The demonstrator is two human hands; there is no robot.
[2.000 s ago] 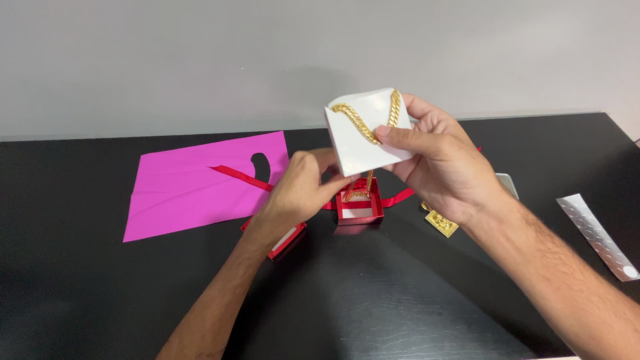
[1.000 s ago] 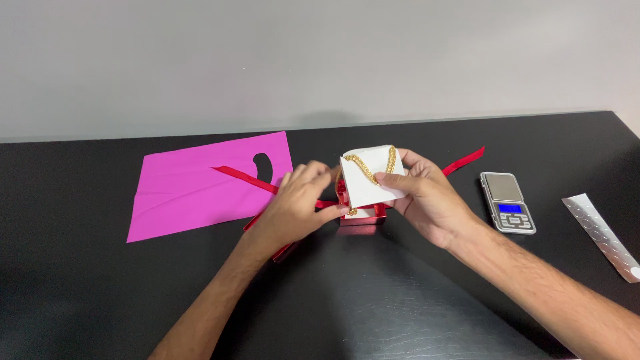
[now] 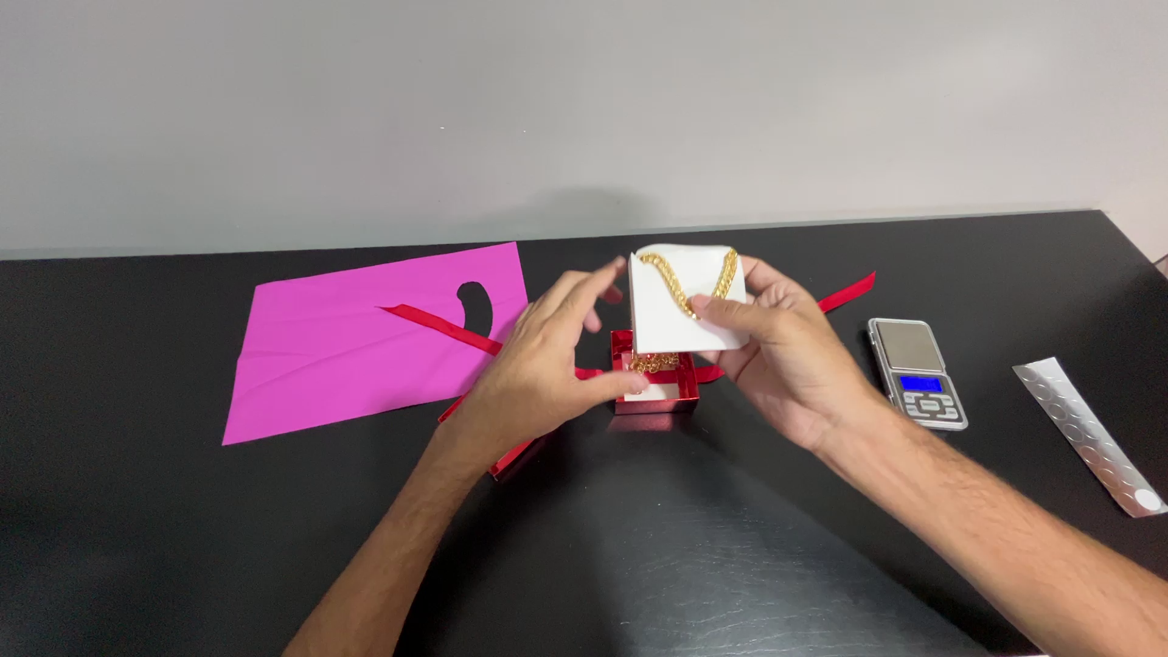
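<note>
My right hand [image 3: 785,342] holds a white display card [image 3: 666,324] upright, its thumb pressing a gold curb-link chain [image 3: 671,281] against the card's front. Below the card, a red metallic gift box [image 3: 671,404] stands on the black table, with more gold chain [image 3: 655,362] in its upper part and a white lining at the bottom. My left hand [image 3: 547,351] is just left of the card with its fingers spread, holding nothing that shows; its thumb is over the box's left side. Whether the chain in the box joins the one on the card is hidden.
A red ribbon [image 3: 438,324] runs beneath my left hand and behind the box. At left lies a magenta plastic bag [image 3: 365,347]. Partly under my left forearm is a red box lid [image 3: 511,459]. A pocket scale [image 3: 917,370] and a silver sticker strip [image 3: 1086,433] lie at right.
The card has come down and now hangs just above the box. My left hand has moved from the card's lower edge and opened. My right arm uncovers the scale; the gold pendant seen earlier is out of sight.
</note>
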